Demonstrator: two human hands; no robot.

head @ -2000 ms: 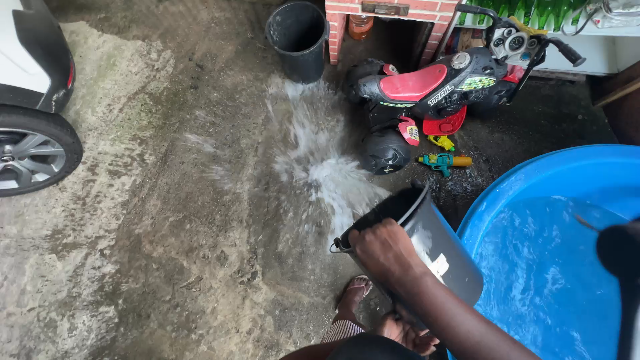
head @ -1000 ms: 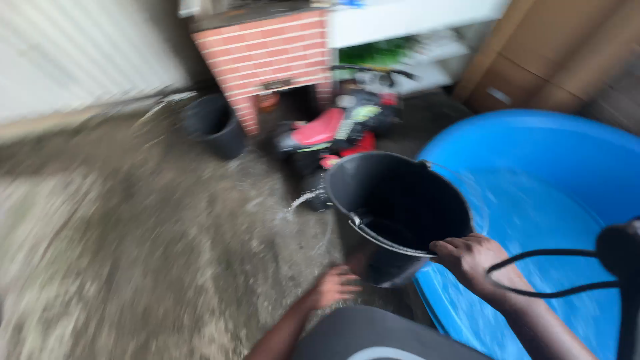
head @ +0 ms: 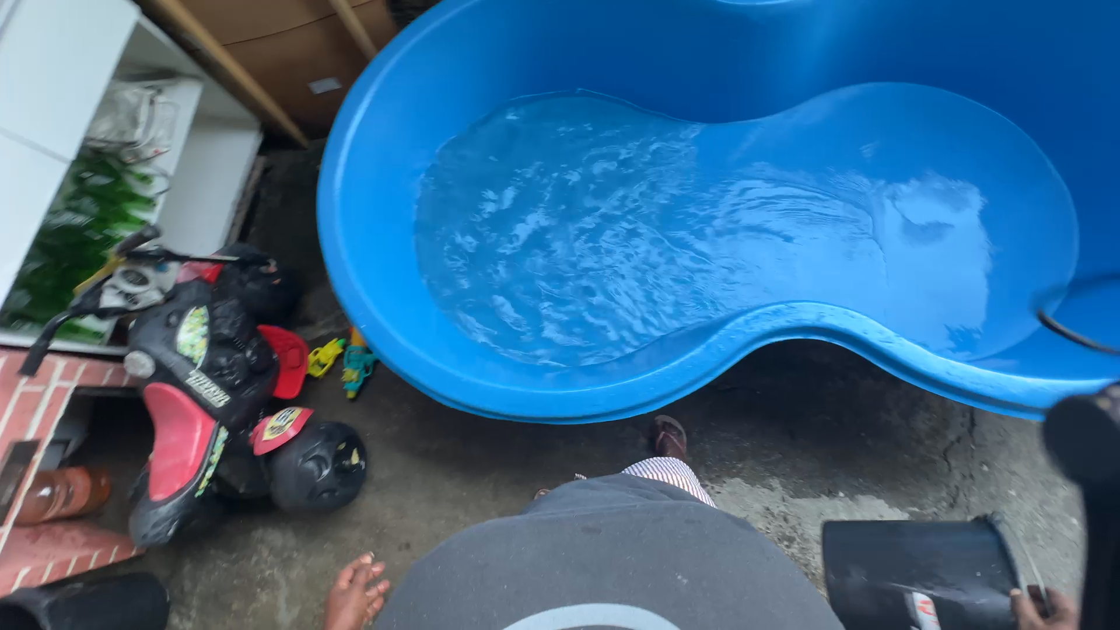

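My right hand, at the lower right corner, has its fingers at the rim and wire handle of a black plastic bucket, which is tipped on its side. My left hand hangs at the bottom left with its fingers apart, holding nothing. In front of me lies a blue plastic pool, wavy in outline, with shallow rippling water in it. A second black bucket is partly in view at the lower left corner.
A toy quad bike stands at the left, near a red cap and toy water guns. Behind it are green bottles on a white shelf unit. A brick-patterned structure borders the left edge.
The black bucket was pouring water onto the concrete floor, then was upright before me; now it is tipped at my right side. The view has swung toward the pool.
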